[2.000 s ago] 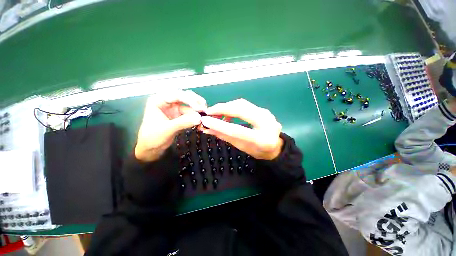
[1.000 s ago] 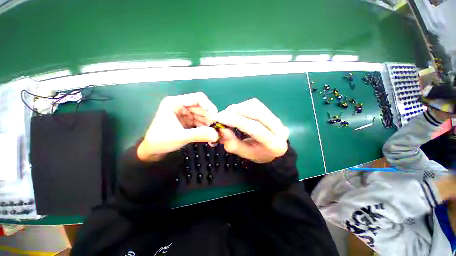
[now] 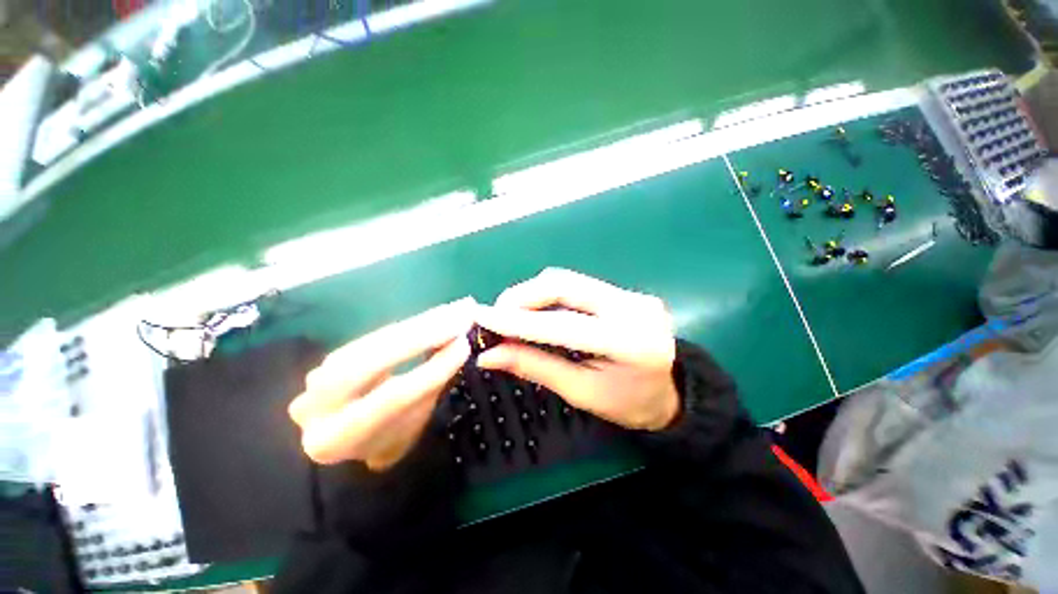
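My left hand (image 3: 377,389) and my right hand (image 3: 586,348) meet above the foam tray. Their fingertips pinch a small black module (image 3: 483,339) that shows a yellow spot. Both hands touch it. The black foam tray (image 3: 557,446) lies below, with rows of small black parts standing in it; my hands and sleeves hide part of it. The fine detail of the module is blurred.
A black foam sheet (image 3: 238,453) and clear plastic trays (image 3: 128,464) lie at left, below a cable with a white connector (image 3: 191,339). At right are loose yellow-ended parts (image 3: 838,209), a slim tool (image 3: 912,255), a dark heap (image 3: 946,174), a blister tray (image 3: 995,130) and a co-worker's grey sleeve (image 3: 1021,279).
The view has tilted and shifted. My left hand's fingers have straightened from a curled pose, and the module is still pinched between both hands. The co-worker's hand has left the view.
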